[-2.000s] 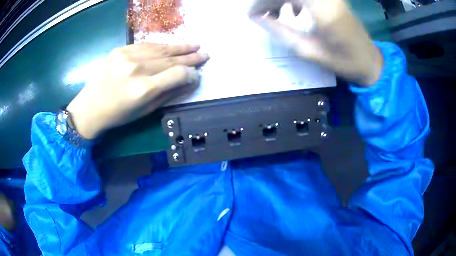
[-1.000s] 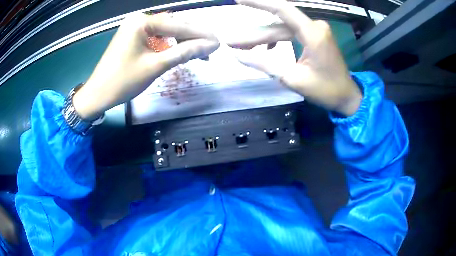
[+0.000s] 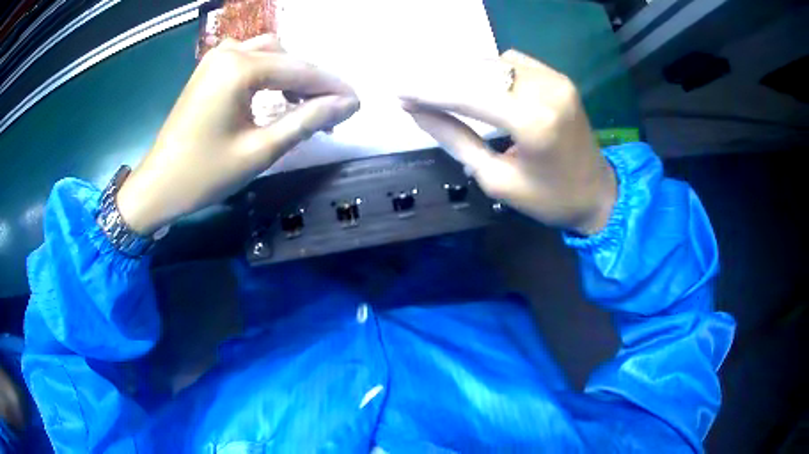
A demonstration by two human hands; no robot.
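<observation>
The dark fixture [image 3: 377, 226] lies at the near edge of the white tray [image 3: 390, 44], with four small nests in a row. The second nest from the left shows a small light piece. Copper-orange components [image 3: 241, 22] are heaped at the tray's upper left. My left hand [image 3: 235, 124] is over the tray's left side, thumb and index fingertips close together. My right hand [image 3: 523, 133] is over the right side, thumb near the fingers, partly over the fixture's right end. Glare hides whether either fingertip pair holds a tiny component.
A dark green glossy mat [image 3: 115, 115] surrounds the tray. Conveyor rails [image 3: 98, 58] with silver edges run behind at upper left. A yellow-green label [image 3: 618, 136] is right of my right hand. Another person's blue sleeve shows at the lower left edge.
Tray and fixture have shifted up and left in view. Both hands are lower over the tray, and my right fingers have closed up. The scattered components seen mid-tray earlier no longer show.
</observation>
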